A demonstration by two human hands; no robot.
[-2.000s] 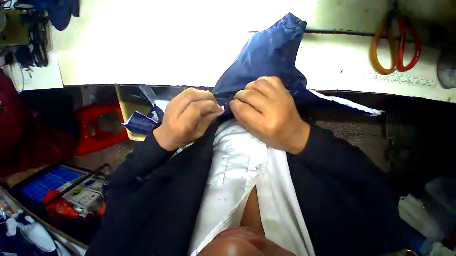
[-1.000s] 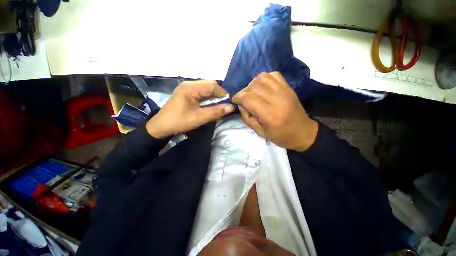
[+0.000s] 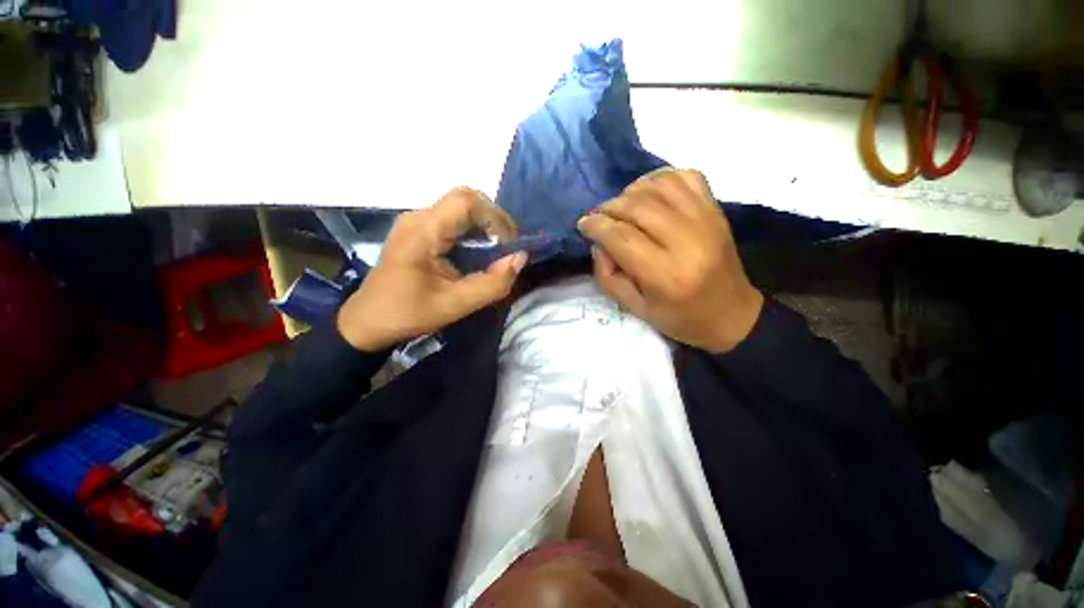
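Observation:
A shiny navy-blue fabric panel (image 3: 559, 154) lies crumpled over the white table's front edge and hangs down between my hands. My left hand (image 3: 428, 271) pinches its folded edge between thumb and fingers, left of centre. My right hand (image 3: 675, 255) grips the same edge a little to the right, with its fingers curled. A short stretch of the edge shows between the two hands. Part of the panel is hidden behind my right hand.
White table (image 3: 321, 107) across the top. Scissors (image 3: 918, 119) with orange and red handles lie at right, beside a round grey disc (image 3: 1048, 172). A box with navy and white pieces (image 3: 312, 295) is below the edge. A red stool (image 3: 226, 291) and a crate (image 3: 107, 451) stand at left.
My hands have moved slightly apart along the edge. The panel's top has shifted left and lower, and its white strip at right shows less.

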